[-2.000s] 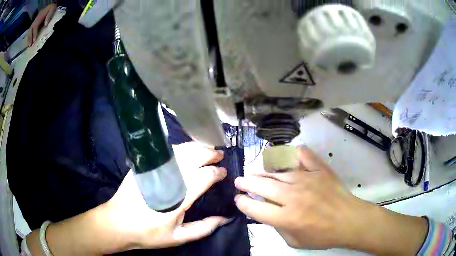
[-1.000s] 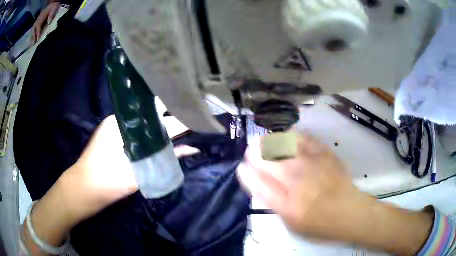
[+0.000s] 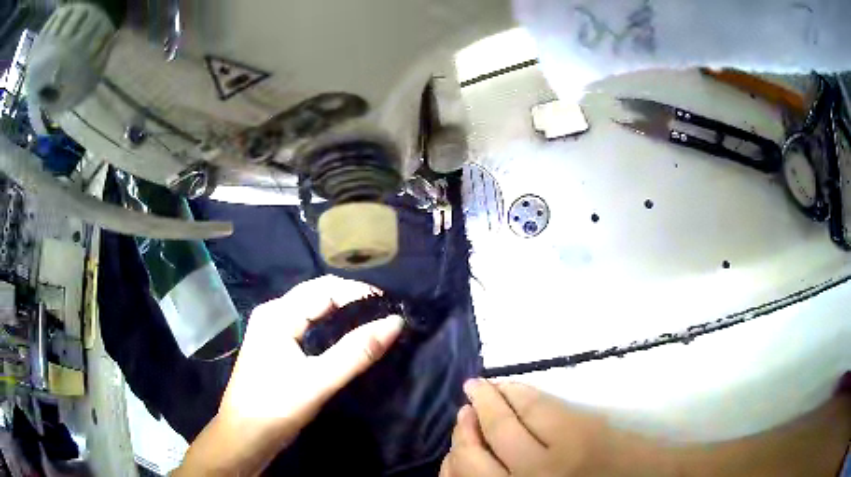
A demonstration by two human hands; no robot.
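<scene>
The dark navy garment (image 3: 411,373) lies under the sewing machine head, its right edge running down from the presser foot (image 3: 440,216). My left hand (image 3: 289,354) is below the cream tension knob (image 3: 358,235), with a bunched fold of the cloth between thumb and fingers. My right hand (image 3: 541,433) is at the bottom, partly cut off. Its fingertips hold the garment's right edge, well below the foot. The needle itself is not clear.
The black thread snips (image 3: 718,140), scissors (image 3: 810,177) and an orange-brown tool (image 3: 760,88) lie at the upper right. A pale square (image 3: 560,119) lies on the machine bed. The lamp (image 3: 198,307) hangs left. A white paper (image 3: 672,37) hangs above.
The view has shifted and turned, showing more of the bed. My right hand has moved down from beside the foot to the lower garment edge. My left hand has taken up a fold of cloth.
</scene>
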